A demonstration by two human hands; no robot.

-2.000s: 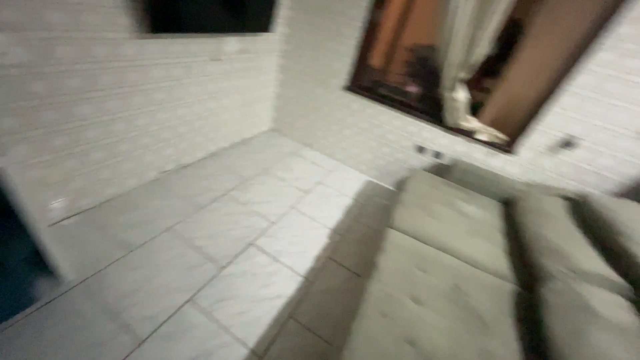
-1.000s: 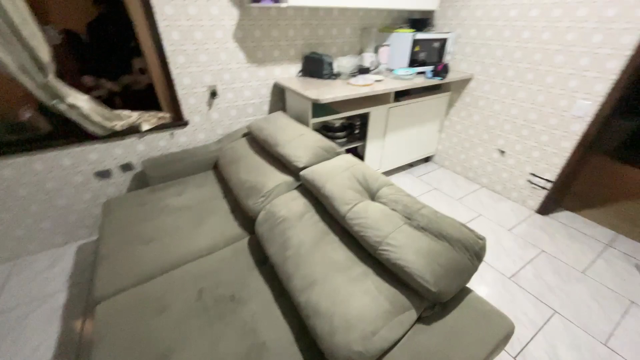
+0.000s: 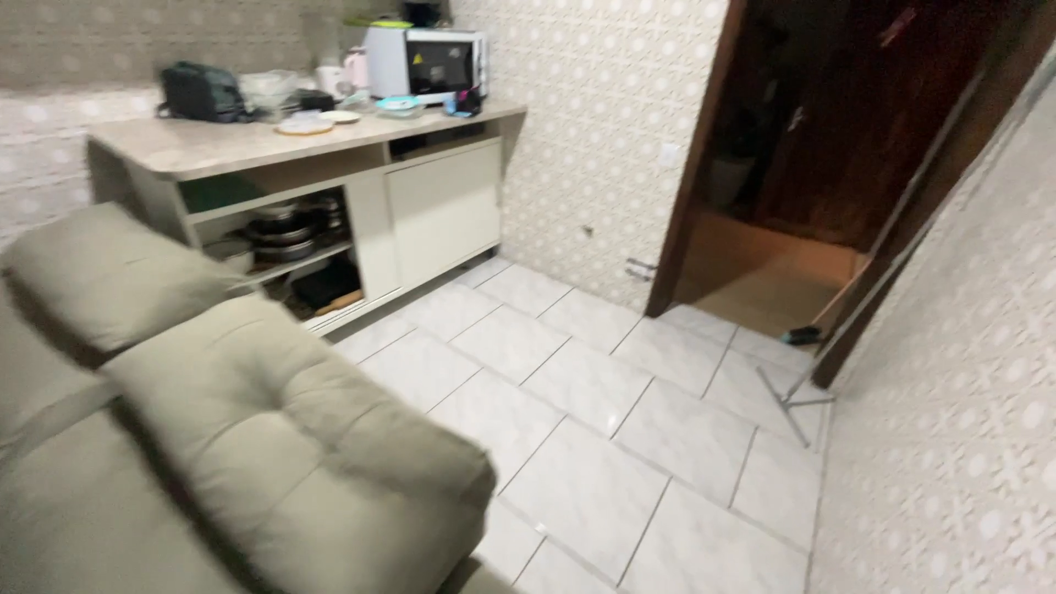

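Neither my left hand nor my right hand is in the head view. A grey-green padded sofa fills the lower left, its tufted back cushions nearest the camera. Behind it stands a white cabinet with a light countertop. On the counter are a dark bag, a white microwave oven, a blue dish, a pale plate and a pink kettle-like item. Metal pots sit on the cabinet's open shelf.
White floor tiles run between the sofa and the patterned right wall. A thin metal stand leans by the dark wooden doorframe. A broom-like brush lies at the doorway. Beyond it are a potted plant and a dark wooden door.
The view has swung far to the right, from the window and the sofa to the counter and the doorway. No object has plainly moved.
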